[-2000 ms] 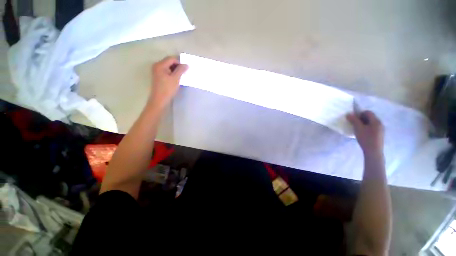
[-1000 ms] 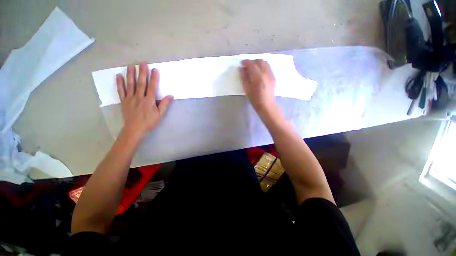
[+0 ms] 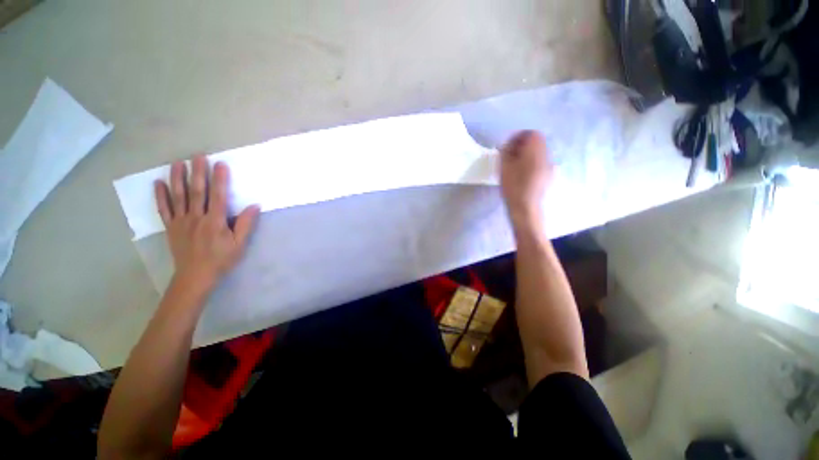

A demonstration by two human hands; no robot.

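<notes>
A bright white interfacing strip lies lengthwise on the thin bluish-white fabric. Its right end has a curved edge that narrows to a tip. My left hand lies flat on the strip's left part, fingers spread, holding nothing. My right hand is curled at the strip's narrow right tip with its fingers closed on it. The strip is slightly shaded beside the hand. The fingertips are partly hidden.
Spare white pieces lie at the table's left. Black-handled shears and dark gear with a cord are at the right end. The table edge runs before me. A bright window-like panel is at right.
My right hand has moved from the strip's middle to its right tip. My left hand has stayed flat on the strip's left part. The view has shifted to the right.
</notes>
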